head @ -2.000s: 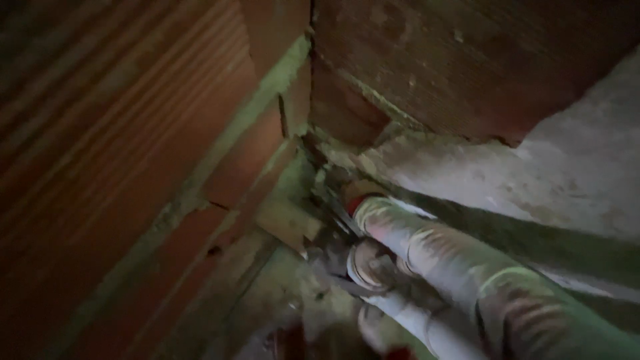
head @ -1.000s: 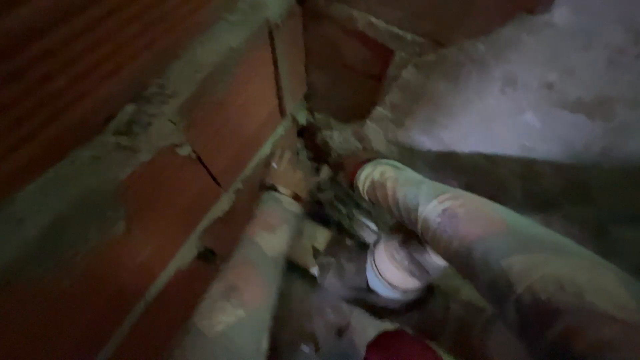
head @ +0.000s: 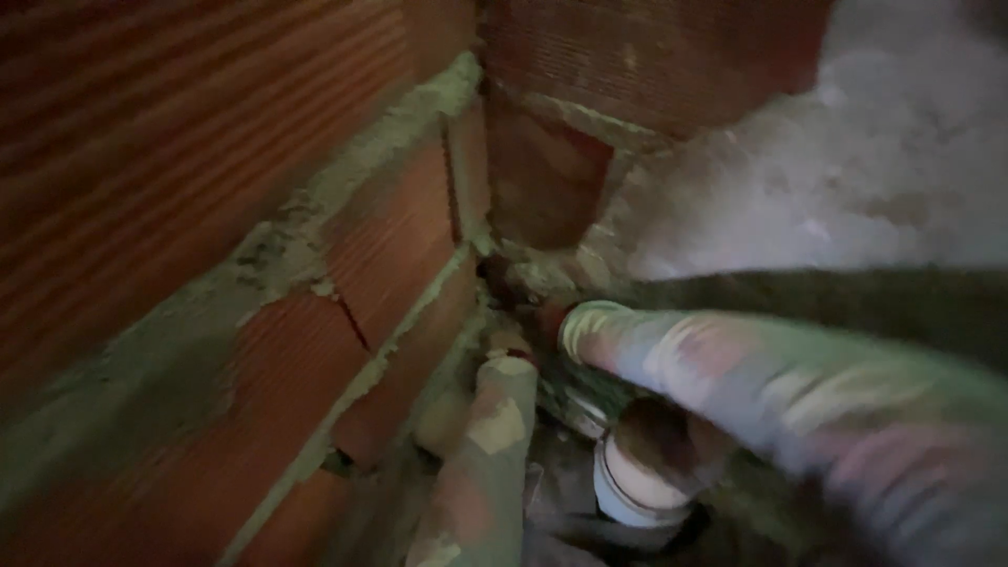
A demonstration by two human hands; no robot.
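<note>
My two patterned sleeves reach toward the foot of a brick corner. My left hand [head: 506, 342] is a small, blurred patch beyond the left cuff, low beside the left wall. Just right of it, my right hand [head: 553, 315] is mostly hidden in shadow past the light right cuff. What either hand holds or touches cannot be told. Below the right forearm is a round, pale-rimmed object [head: 642, 484], perhaps a container, with a dark brown part at its upper side. Dim, thin pieces [head: 583, 409] lie between the forearms and cannot be identified.
A ribbed hollow-brick wall [head: 197, 150] with rough mortar joints rises close on the left. Another brick wall [head: 630, 63] meets it at the corner. Pale, rough plaster or concrete [head: 882, 181] covers the surface at the right. The lower area is dark and blurred.
My left forearm now stretches along the left wall toward the corner, where no sleeve showed two seconds ago. My right forearm still reaches in from the right.
</note>
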